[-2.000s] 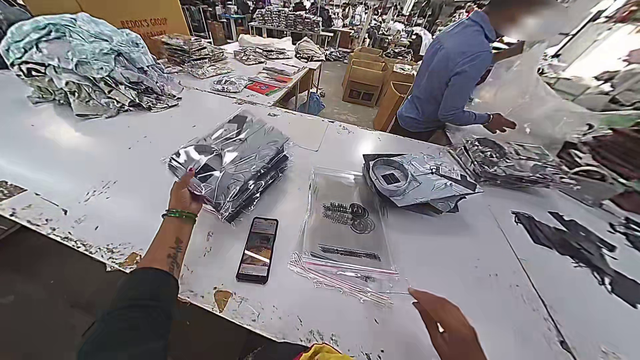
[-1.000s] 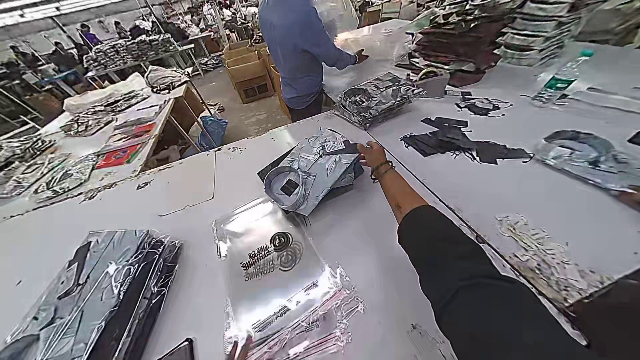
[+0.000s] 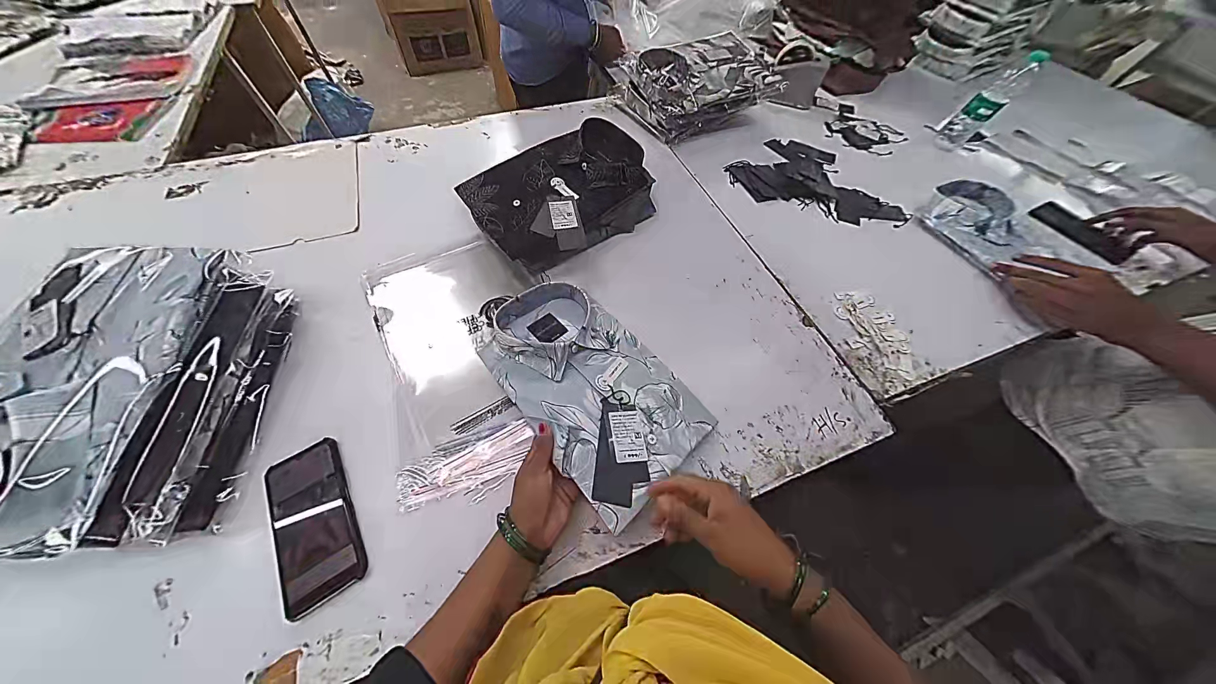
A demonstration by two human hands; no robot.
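Observation:
A folded light blue leaf-print shirt (image 3: 594,380) with a dark hang tag (image 3: 617,456) is tilted up off the table edge before me. My left hand (image 3: 546,499) grips its lower left side, thumb on top. At the shirt's lower right corner is my right hand (image 3: 708,527), its fingers curled and slightly blurred; whether they touch the shirt I cannot tell. Behind lies a folded black patterned shirt (image 3: 560,195) with a tag. Clear plastic bags (image 3: 427,351) lie flat partly under the blue shirt.
Bagged shirts (image 3: 142,399) are stacked at left, beside a phone (image 3: 315,527). Dark tags (image 3: 817,185), white tags (image 3: 869,332) and a water bottle (image 3: 988,100) sit at right. A co-worker's hands (image 3: 1083,294) rest near another bagged shirt (image 3: 974,214). Another person (image 3: 546,38) stands behind the table.
The light blue shirt has come from the far side of the plastic bags to the near table edge, in my left hand. The black shirt now shows on the table. My right hand has drawn back towards me.

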